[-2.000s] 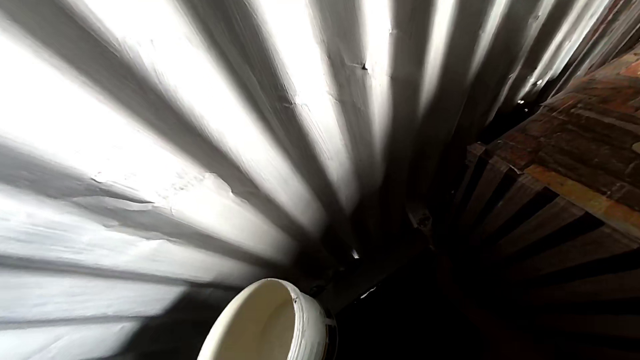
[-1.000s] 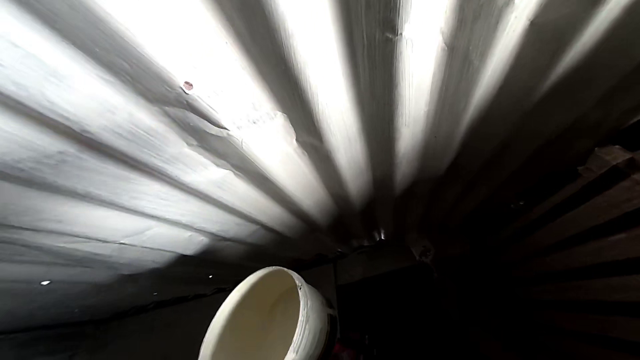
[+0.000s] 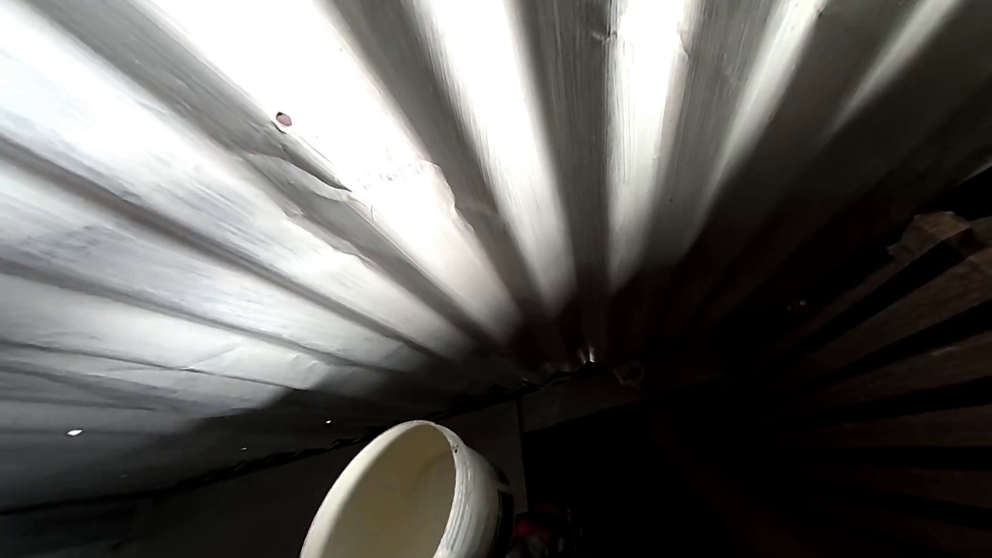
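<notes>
A white plastic bucket [image 3: 473, 496] is tilted at the bottom centre, its open mouth turned toward the left and its pale inside visible. Neither my left hand nor my right hand can be made out. Just right of the bucket, a small dark red patch [image 3: 542, 527] shows in deep shadow; what it is cannot be told. Above and behind the bucket spreads a white-painted corrugated metal sheet [image 3: 511, 139], brightly lit in its upper part.
Small bright holes [image 3: 74, 432] dot the shaded lower left of the sheeting. A dim slatted or ribbed surface [image 3: 883, 372] stands on the right, with a broken-looking piece [image 3: 930, 236] at its top. Deep shadow covers the lower right.
The view has shifted since two seconds ago, when a lit reddish-brown surface showed at the upper right. The bucket stays at the bottom centre.
</notes>
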